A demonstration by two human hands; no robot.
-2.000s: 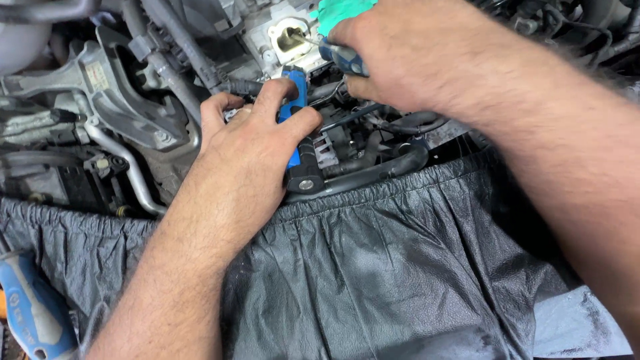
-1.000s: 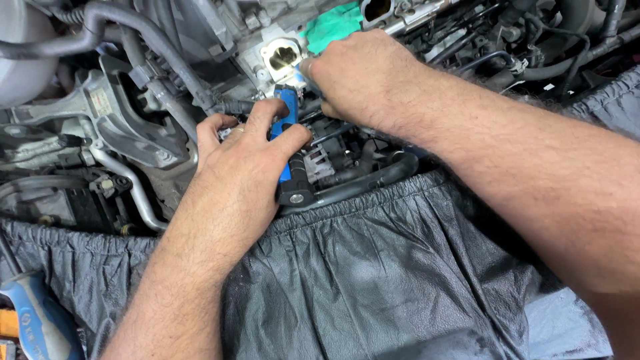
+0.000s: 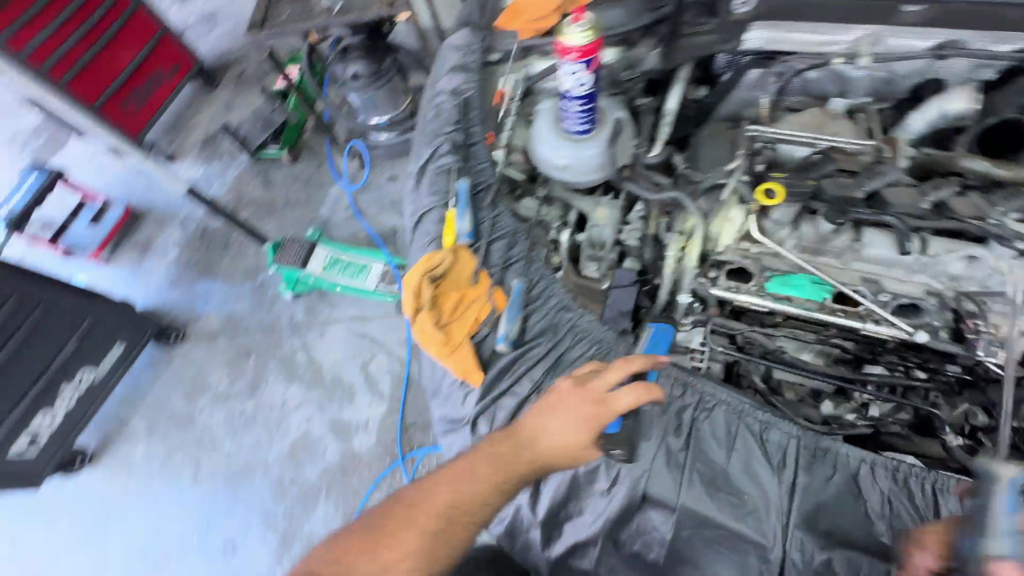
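Observation:
My left hand (image 3: 576,412) holds a blue-and-black handheld work light (image 3: 656,342) at the edge of the engine bay, fingers across its body. At the bottom right corner, my right hand (image 3: 932,552) is blurred and partly cut off by the frame. It is around the blue-grey handle of a long-shafted tool (image 3: 1000,504), seemingly a screwdriver, whose shaft points up. A green cloth (image 3: 800,286) sits between the open ports of the cylinder head (image 3: 738,274). A thin metal rod (image 3: 832,276) lies slantwise over the engine.
A dark fender cover (image 3: 744,496) drapes the car's edge, bearing an orange cloth (image 3: 452,308) and blue-handled tools (image 3: 510,316). A spray can (image 3: 578,80) stands on a white reservoir (image 3: 580,152). On the floor are a green trolley jack (image 3: 344,264), a blue hose (image 3: 406,400) and a black case (image 3: 64,376).
The view has swung widely, bringing in the floor at left. My right hand has left the port beside the green cloth, and the work light has been drawn back over the fender cover.

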